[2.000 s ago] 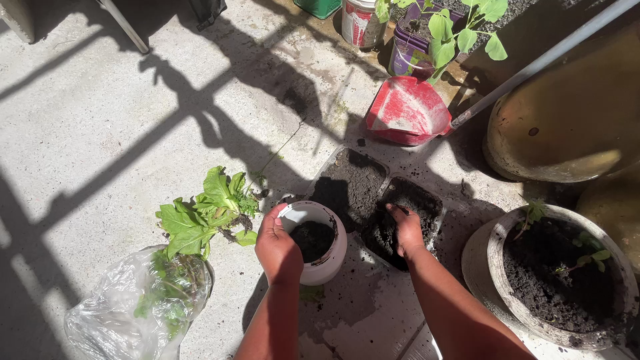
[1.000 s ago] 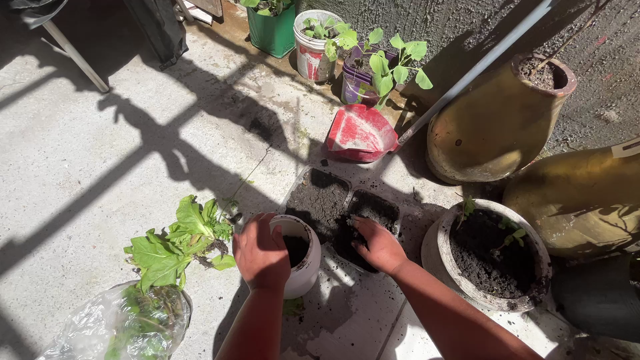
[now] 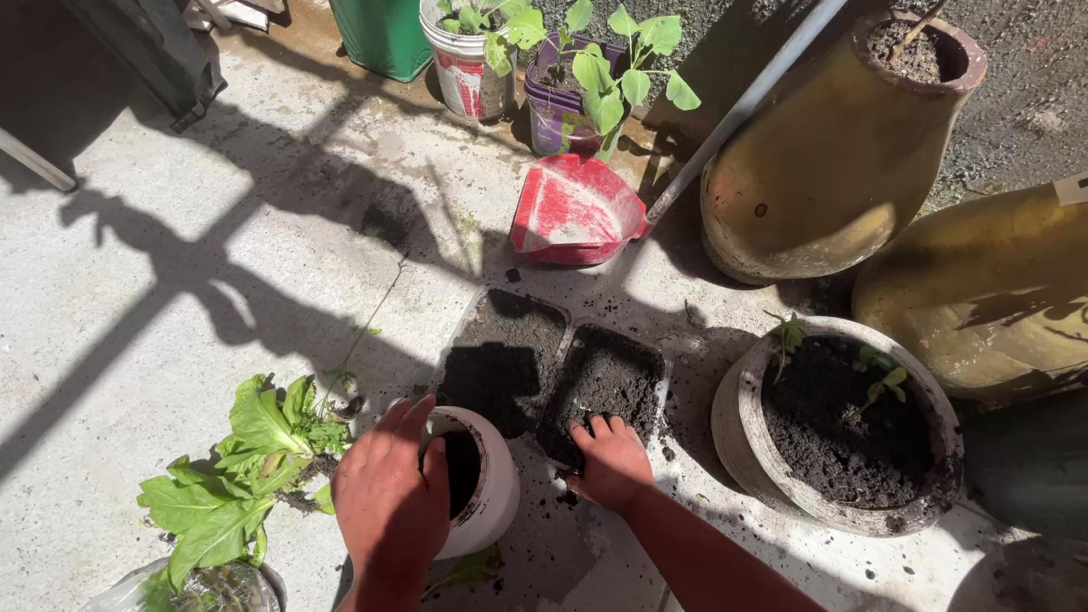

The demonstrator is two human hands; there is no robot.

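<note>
My left hand [image 3: 393, 491] rests on the left rim of a white round pot [image 3: 497, 501], fingers spread around its edge; dark soil shows inside. My right hand [image 3: 614, 463] reaches into the near end of the right-hand clear plastic tray [image 3: 665, 387], its fingertips touching the dark soil [image 3: 614, 374]. Whether it grips any soil is not clear. A second soil-filled tray [image 3: 476, 310] adjoins it on the left. Left of the white pot lie uprooted leafy green plants [image 3: 229, 484] with soil on their roots.
To the right stands a round pot [image 3: 735, 416] with soil and small seedlings, beside large brown vessels [image 3: 807, 170]. A red dustpan [image 3: 578, 208] lies beyond the trays. Planted buckets [image 3: 467, 68] line the wall. A clear plastic bag [image 3: 127, 591] with greens sits at lower left.
My right hand has moved from further inside the right-hand tray to its near end. My left hand stays at the white pot. The view has shifted.
</note>
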